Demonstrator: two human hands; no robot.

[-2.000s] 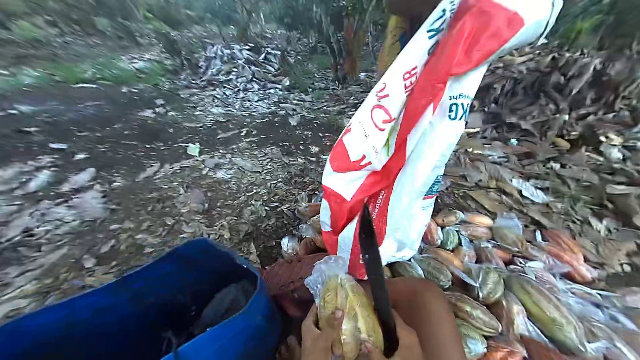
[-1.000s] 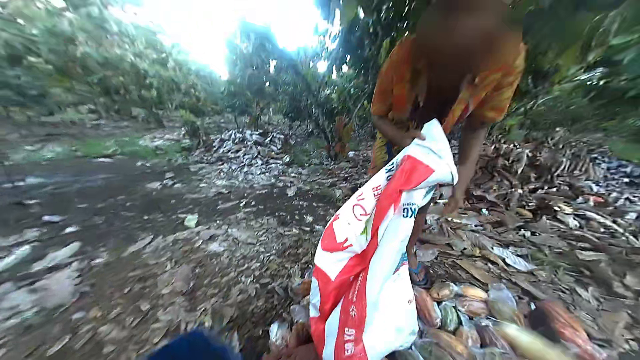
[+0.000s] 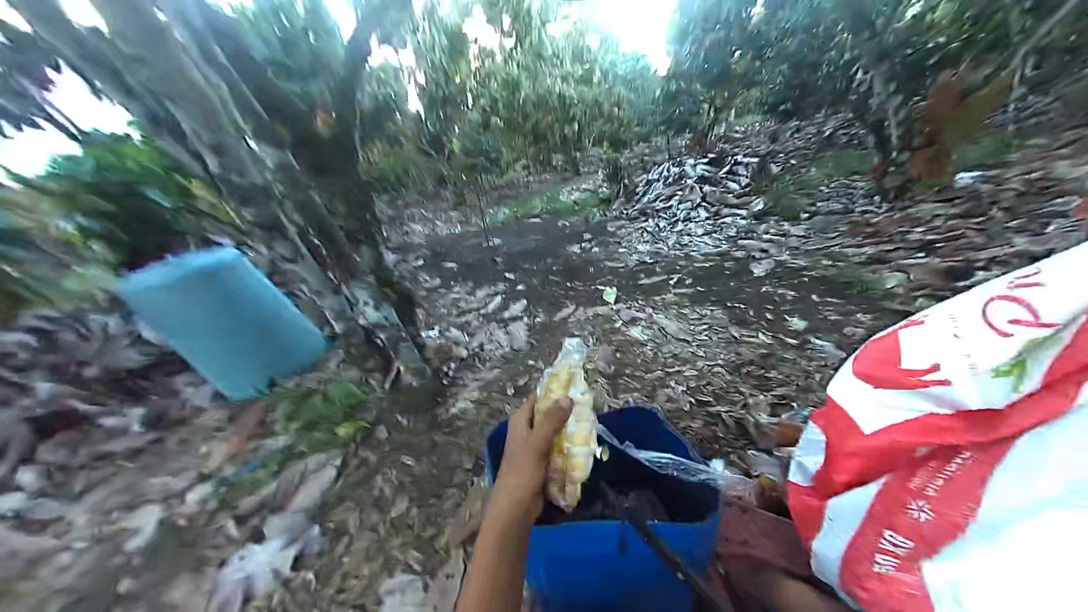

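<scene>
My left hand point(image 3: 531, 442) comes up from the bottom middle, closed around a yellowish cacao pod point(image 3: 571, 425), which looks opened, with pale, wet beans along its right side. The pod stands nearly upright over the near left part of a blue plastic container point(image 3: 612, 565). Clear plastic film point(image 3: 671, 463) lies across the container's right side. A dark long blade point(image 3: 667, 552), blurred, slants across the container's front; its lower end runs out of the picture. My right hand does not show.
A large white and red printed sack point(image 3: 901, 442) fills the right side, close by. On the left, a light blue foam-like block point(image 3: 225, 323) is beside a tree trunk point(image 3: 297, 212). Dry leaves cover the ground, with a heap of husks or leaves point(image 3: 693, 200) farther back.
Two seconds ago both hands were around the yellow pod beside the blade; now my left hand holds it over the container. The view has swung left, and the person at the sack is mostly out of sight.
</scene>
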